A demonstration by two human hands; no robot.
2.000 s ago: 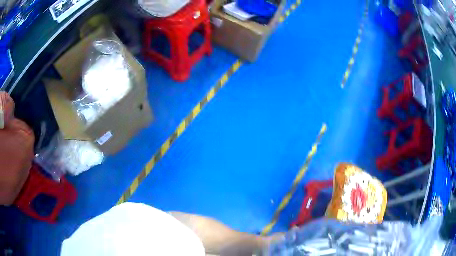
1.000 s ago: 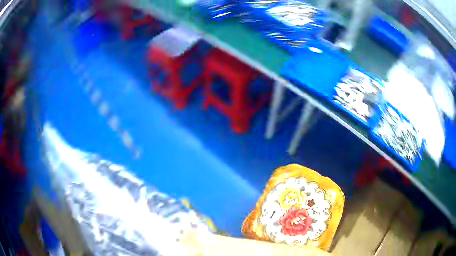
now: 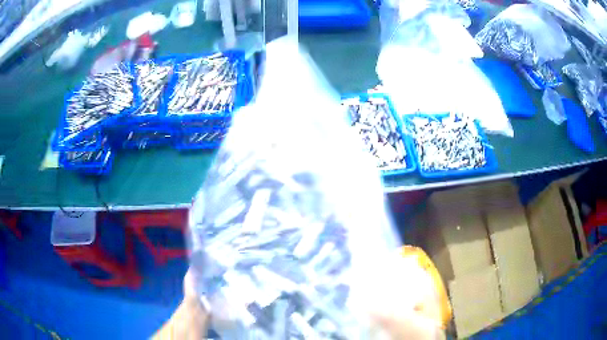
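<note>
A large clear poly bag of metal sleeves (image 3: 286, 232) is upright in the middle, close to the camera, its narrow top pointing up. My left hand (image 3: 188, 319) is at the bag's lower left side, holding it; its fingers are mostly hidden and it is cut off by the bottom edge. My right hand (image 3: 406, 324) is at the lower right side of the bag, overexposed, with the fingers hard to make out. The bag hides part of the bench edge.
The green bench (image 3: 153, 189) crosses the view. Blue trays of metal parts stand left (image 3: 203, 86) and right (image 3: 449, 143) of the bag. White bags (image 3: 439, 80) lie behind the right trays. Cartons (image 3: 486, 246), an orange cushion (image 3: 431, 285) and red stools (image 3: 106, 262) are below.
The view has swung from the aisle to face the bench. The bag, low at the frame's bottom before, is now upright in the centre with both hands at it.
</note>
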